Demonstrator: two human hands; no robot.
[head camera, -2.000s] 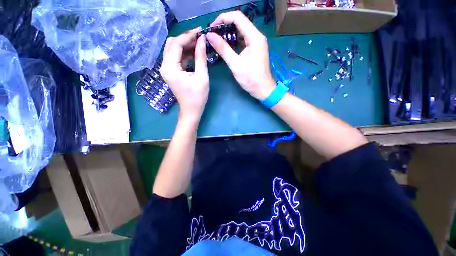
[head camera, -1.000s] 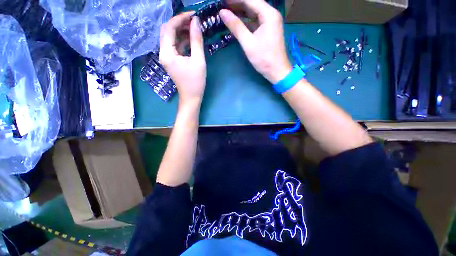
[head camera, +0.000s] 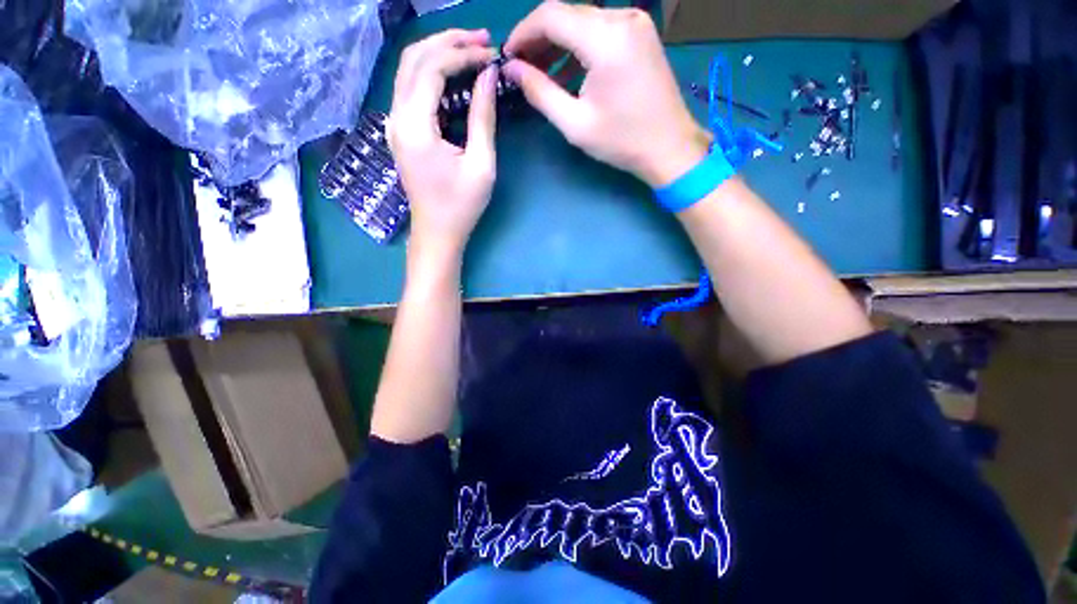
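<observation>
A black PCB panel (head camera: 459, 99) with a row of small white marks is held above the green mat, partly hidden by my fingers. My left hand (head camera: 442, 139) grips it from the left side. My right hand (head camera: 605, 85) has its thumb and index fingertips together at the panel's right end; whether a small part is between them is too small to tell. Another black panel (head camera: 369, 181) with silver marks lies on the mat left of my left hand. A blue strap (head camera: 696, 178) is around my right wrist.
Small white and black parts (head camera: 831, 119) lie scattered on the mat at right. Black strips (head camera: 1004, 153) lie far right. A cardboard box (head camera: 803, 20) is at the top edge. A white board (head camera: 254, 242) holds dark pieces at left, beside crumpled plastic bags (head camera: 242, 77). A carton (head camera: 254, 431) is below the bench.
The held panel is now mostly covered by my fingers. My right hand has shifted right since the oldest frame, and its fingertips are now pinched together at the panel's end.
</observation>
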